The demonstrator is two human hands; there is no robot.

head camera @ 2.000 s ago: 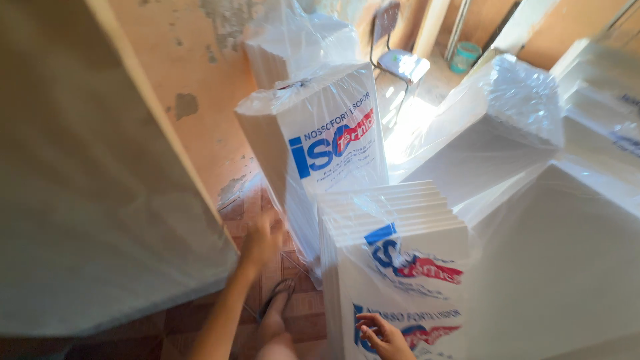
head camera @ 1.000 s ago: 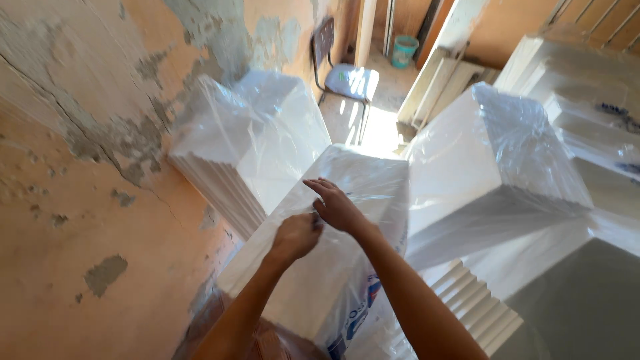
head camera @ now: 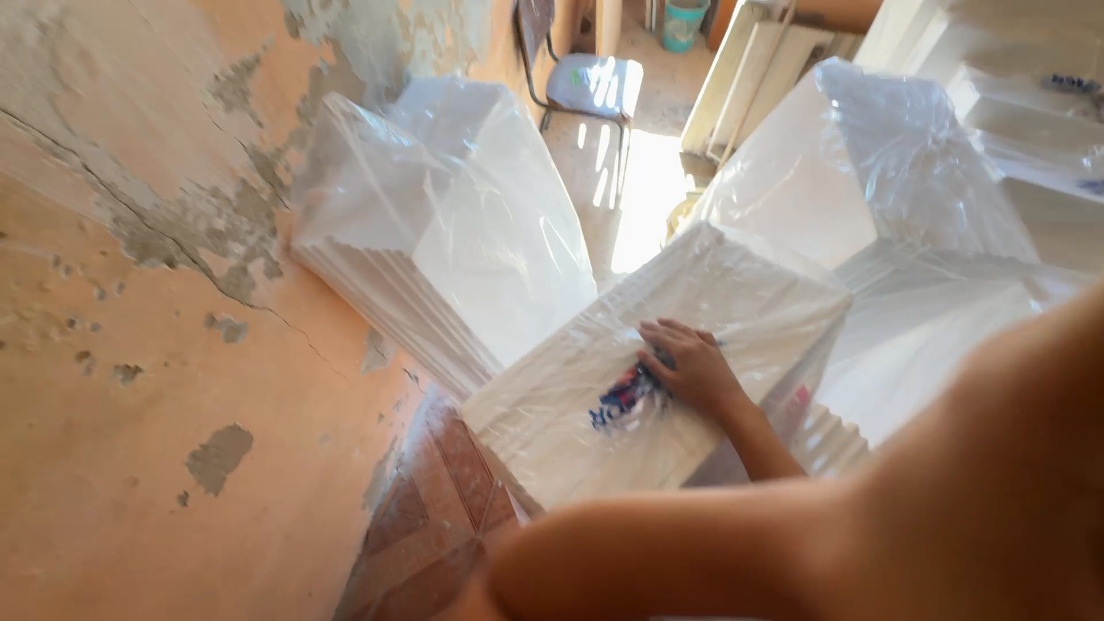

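My right hand (head camera: 690, 366) lies palm down, fingers slightly spread, on a plastic-wrapped stack of white foam boards (head camera: 552, 431). The hand partly covers blue and red print on the upper face. The stack stands at an angle in the middle of the view, its lower part hidden. A large blurred bare arm (head camera: 819, 543) crosses close to the camera at the lower right; its hand is outside the frame. Another wrapped foam stack (head camera: 509, 224) leans by the wall, its layered board edges showing. A third wrapped stack (head camera: 785, 185) is behind and to the right.
A cracked, peeling orange wall (head camera: 112, 414) runs along the left. Reddish patterned floor tiles (head camera: 440, 535) show below the held-down stack. Farther back are a chair (head camera: 595, 84), a turquoise bucket (head camera: 684, 24) and leaning boards (head camera: 759, 78). More wrapped foam (head camera: 1026, 129) fills the right side.
A second ago both hands were together over the middle stack; now only my right hand is on it, and my left hand has left the view. Its printed face now shows upward.
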